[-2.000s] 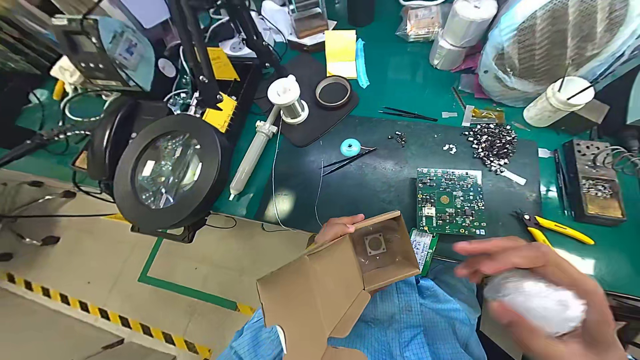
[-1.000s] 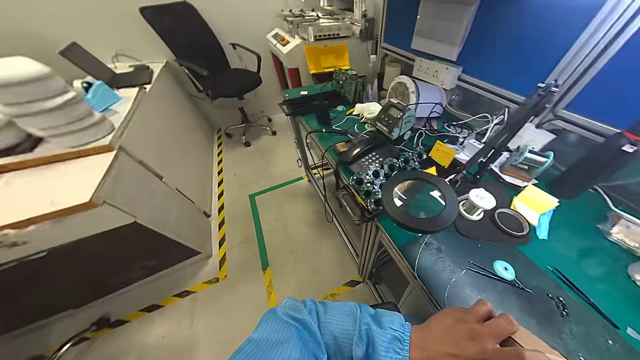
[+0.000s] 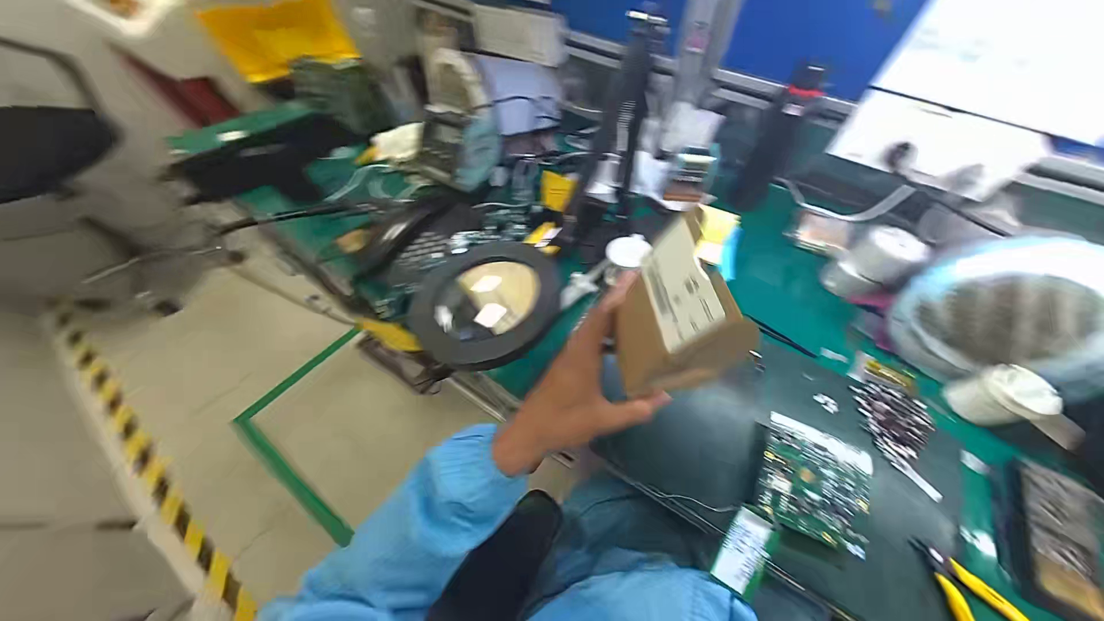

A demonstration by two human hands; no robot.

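My left hand [image 3: 578, 392] is gripped around a small brown cardboard box [image 3: 681, 332], held up over the near left part of the dark work mat. A white label with writing covers one face of the box. To its right, a green circuit board [image 3: 815, 483] lies on the mat [image 3: 673, 431]. A smaller green board with a white label [image 3: 743, 552] sits at the near edge of the bench. Yellow-handled pliers [image 3: 966, 582] lie at the lower right. My right hand is out of view. The picture is blurred by motion.
A ring magnifier lamp [image 3: 485, 306] stands left of the box, with a wire spool [image 3: 627, 252] behind. At right are a pile of small components [image 3: 893, 418], a white container [image 3: 1005, 395] and a plastic-wrapped reel [image 3: 1009, 310]. Black tweezers [image 3: 780, 336] lie on the bench.
The box, open with flaps spread two seconds ago, is now folded up and raised in my left hand. My right hand, earlier holding a whitish bundle, has left the view.
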